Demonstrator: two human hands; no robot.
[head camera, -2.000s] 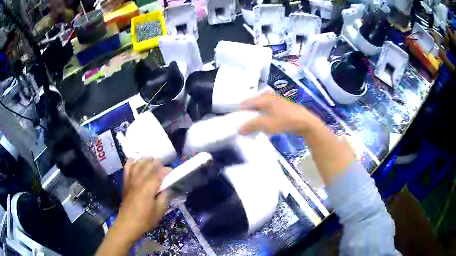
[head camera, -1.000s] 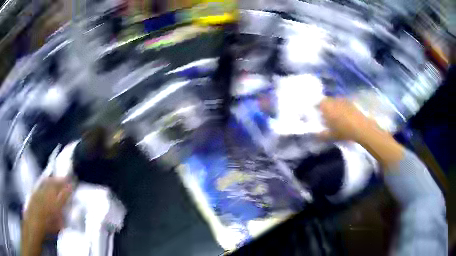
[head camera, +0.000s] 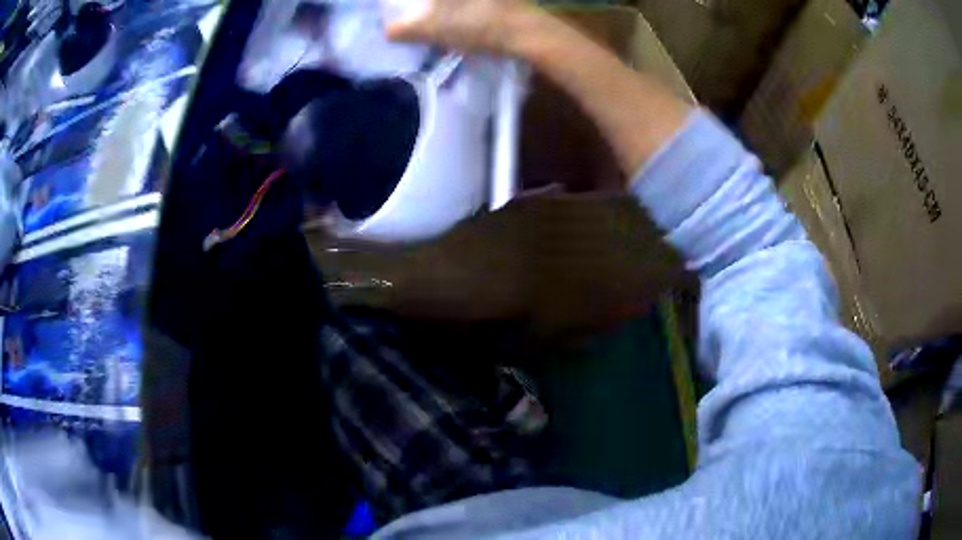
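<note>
A dome camera with a white shell (head camera: 438, 169) and a black ball-shaped head hangs at the upper middle, over a brown carton (head camera: 591, 248). My right hand (head camera: 454, 23) is at the top edge of the view, closed on the white arm or base part of this camera. The fingertips and the part they grip are blurred and partly cut off. A slim white bar (head camera: 506, 132) stands beside the shell. Thin red and yellow wires (head camera: 248, 211) show left of the camera. My left hand is not in view.
The black-topped bench's blue printed sheet (head camera: 63, 348) runs down the left side, with another white camera (head camera: 79, 42) at the upper left. More cartons (head camera: 897, 158) stand at the right. Green floor (head camera: 617, 411) and dark checked cloth (head camera: 411, 422) lie below.
The view has swung right, from the bench to the cartons. My right hand has carried the camera off the bench side to over the carton. My left hand has gone out of view.
</note>
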